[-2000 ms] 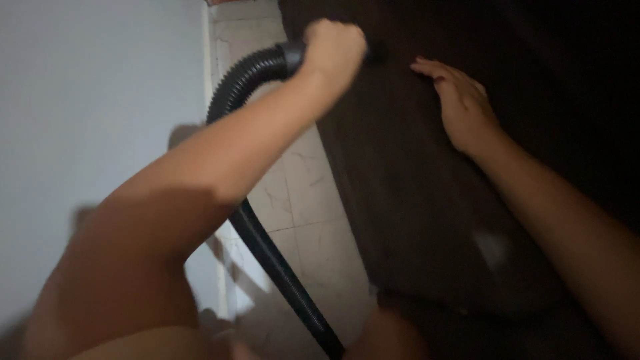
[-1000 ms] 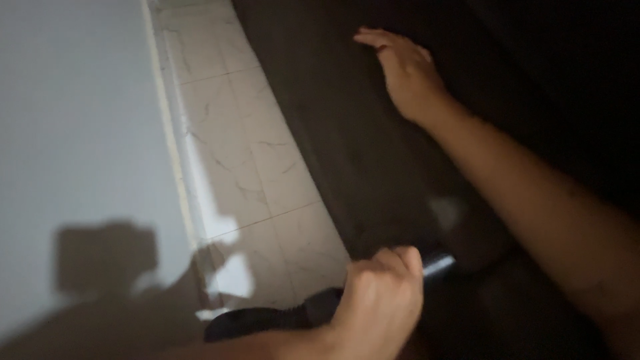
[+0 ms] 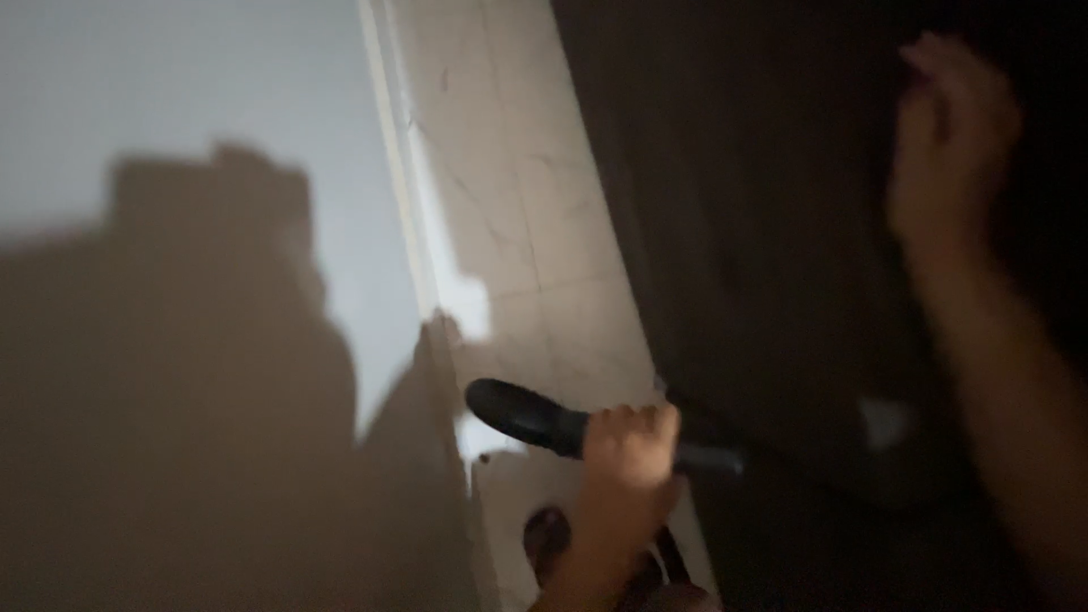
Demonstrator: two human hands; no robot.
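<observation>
My left hand (image 3: 631,450) grips the black end of a corrugated vacuum hose (image 3: 518,415) at the lower middle. From the fist a short tube end (image 3: 714,460) points right, over the dark surface. The hose bends off to the left above the tiled floor. My right hand (image 3: 956,127) is at the upper right, above or against the dark covered surface (image 3: 765,255); dim light hides whether it touches. Its fingers are partly spread and nothing shows in them.
A pale wall (image 3: 195,76) with large shadows on it stands at left, a baseboard (image 3: 398,170) along its foot. Marble-look floor tiles (image 3: 544,212) form a narrow strip between the wall and the dark surface. Dark round shapes, unclear, lie at the bottom beside my left forearm.
My left hand, holding the hose end, has come from the upper part of the view down to the lower middle. The right hand now shows farther right, partly because the view has shifted.
</observation>
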